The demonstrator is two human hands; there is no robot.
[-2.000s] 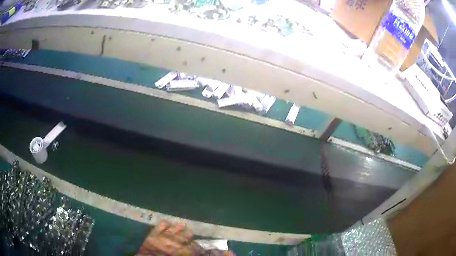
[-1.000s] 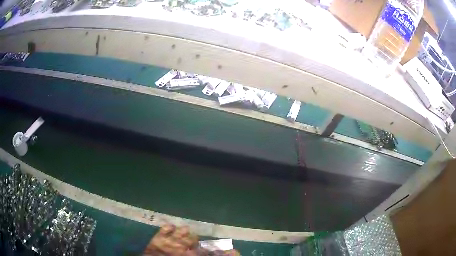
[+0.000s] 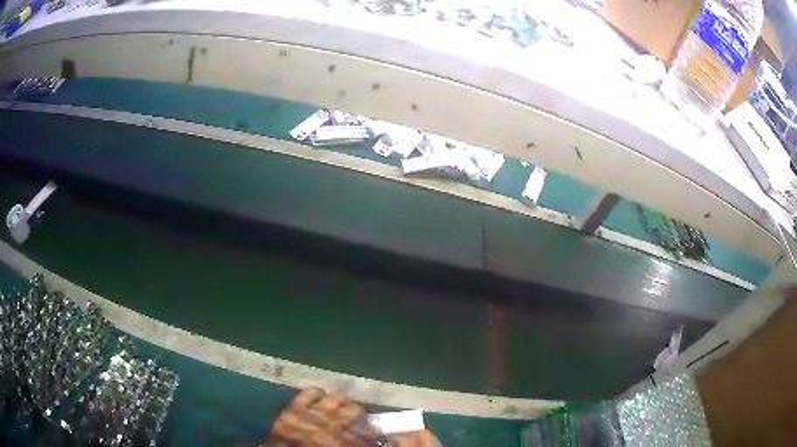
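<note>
My left hand (image 3: 319,421) is at the bottom edge, fingers curled, cut off by the frame. A flat white handle section (image 3: 396,422) projects between it and my right hand (image 3: 418,439), of which only a small part shows at the bottom edge. The rest of the held piece is hidden. One white device housing (image 3: 24,218) lies on the belt at the far left. Another small white housing (image 3: 669,351) shows on the belt at the far right.
A glittering heap of circuit boards (image 3: 65,375) lies at lower left. The green conveyor belt (image 3: 306,288) runs across. White handle covers (image 3: 446,159) lie beyond it. A bubble-wrapped stack (image 3: 661,415) and cardboard box (image 3: 756,367) are at right. A water bottle (image 3: 717,52) stands on the upper shelf.
The housing on the belt has moved left. Another white housing has appeared at the belt's right end. My hands stay together at the bottom edge, slightly further right in view.
</note>
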